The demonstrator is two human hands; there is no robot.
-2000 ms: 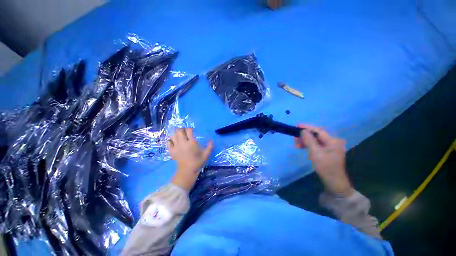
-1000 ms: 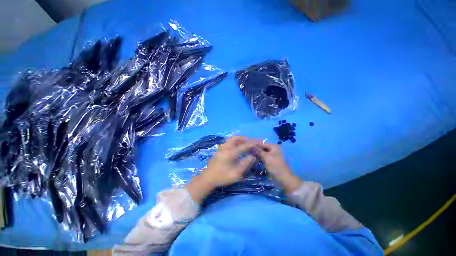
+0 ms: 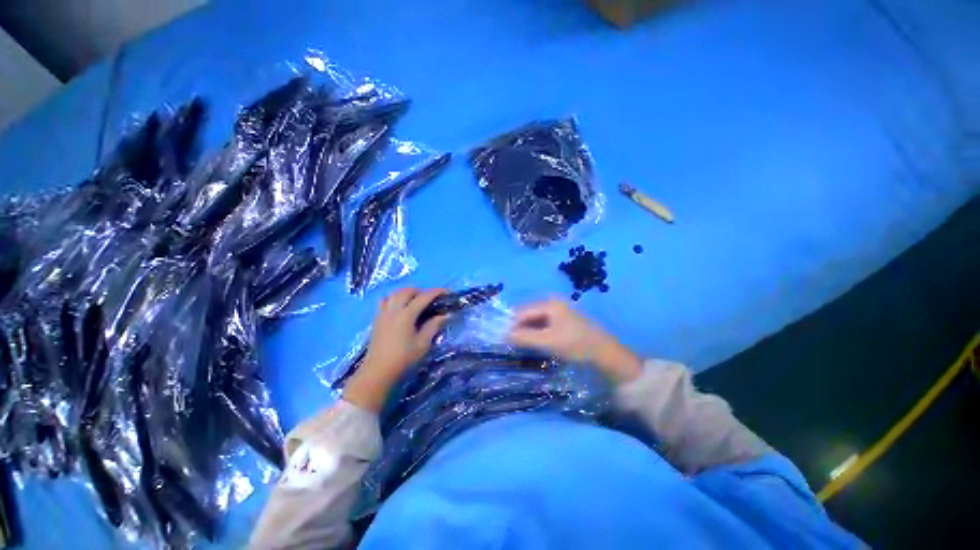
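Note:
My left hand (image 3: 400, 342) holds a slim black part in a clear bag (image 3: 473, 295), its fingers over the part and the part's ends showing on both sides. My right hand (image 3: 570, 337) is slightly blurred, its fingertips pinched at the right end of the bag's clear film (image 3: 489, 322). Under and in front of my hands, a small stack of bagged black parts (image 3: 473, 384) lies against my blue clothing. Small black plugs (image 3: 584, 270) lie in a loose cluster beyond my right hand.
A large pile of bagged black parts (image 3: 161, 312) covers the left of the blue-sheeted table (image 3: 774, 140). A bag of plugs (image 3: 537, 183), a tan stick-like tool (image 3: 647, 203) and one stray plug (image 3: 637, 248) lie beyond my hands. A brown box (image 3: 625, 11) is at the far edge.
The bare part seen first over the plugs is gone from there, and the cluster shows. My hands, together one second ago, are now apart, the left on the bagged part.

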